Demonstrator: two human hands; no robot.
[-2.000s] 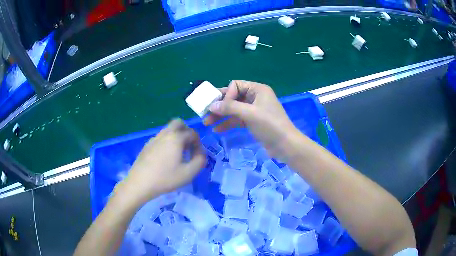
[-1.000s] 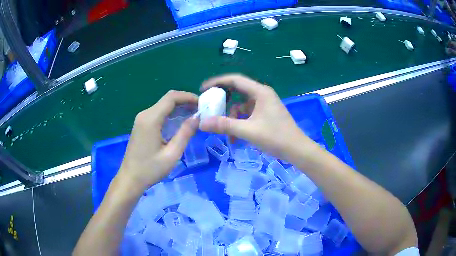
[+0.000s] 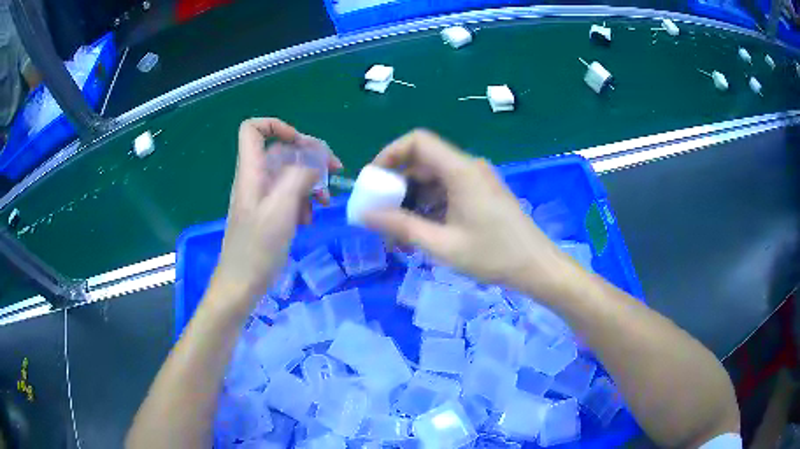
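Observation:
My left hand (image 3: 276, 184) holds a clear shell (image 3: 307, 160) between thumb and fingers, above the bin's far edge. My right hand (image 3: 456, 202) holds a white block unit (image 3: 375, 195) by its sides, just right of the shell. A dark part shows behind the block, between my right fingers, blurred. A short thin piece spans the small gap between block and shell; I cannot tell if it touches the shell. The block is outside the shell. Below both hands, the blue plastic bin (image 3: 195, 263) holds many loose clear shells (image 3: 368, 355).
The green conveyor belt (image 3: 289, 96) runs beyond the bin with several white units (image 3: 500, 97) on it. A bright side rail (image 3: 702, 136) edges it. Other blue bins (image 3: 412, 13) stand across the belt. A grey post (image 3: 48, 70) rises at left. Dark worktop (image 3: 702, 228) flanks the bin.
My left hand came up from a blur near the bin and now holds a clear shell, raised slightly since a second ago. The right hand turned the block. Belt units shifted left.

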